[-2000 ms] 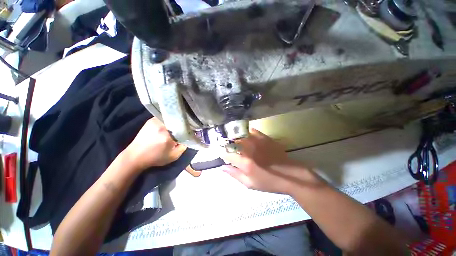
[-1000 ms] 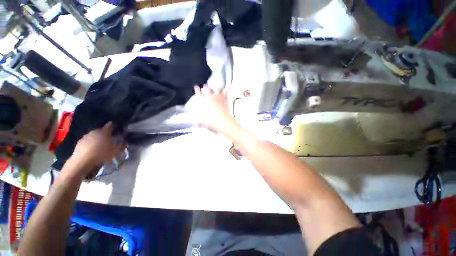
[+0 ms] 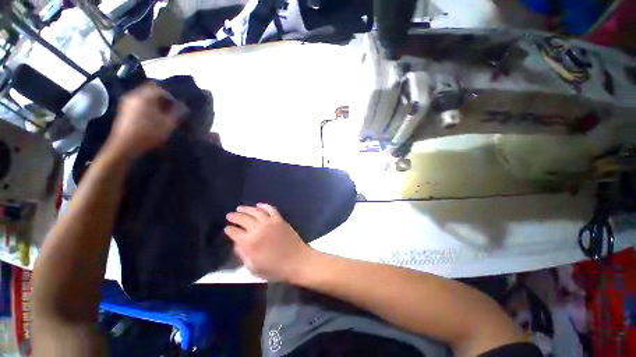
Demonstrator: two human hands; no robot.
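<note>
The black fabric panels (image 3: 174, 209) lie left of the needle, bunched at the left, with one rounded flap reaching toward the machine bed and a part hanging over the front edge. My left hand (image 3: 145, 118) is closed on the black fabric at its upper left; its fingertips are blurred. My right hand (image 3: 265, 240) rests on the black fabric near the table's front edge, fingers slightly apart, gripping nothing. The sewing machine (image 3: 516, 111) stands to the right, its presser foot (image 3: 399, 148) clear of the fabric.
Black-handled scissors (image 3: 597, 236) lie at the table's right end. A blue plastic basket (image 3: 164, 315) is below at lower left, and a red basket (image 3: 614, 307) at lower right. Another machine (image 3: 28, 174) is at the left. Black and white cloth (image 3: 279, 19) lies behind the table.
The black fabric has left the needle area and now lies turned and spread at the left. My left hand has moved up with fabric; my right hand has moved left and down toward the front edge.
</note>
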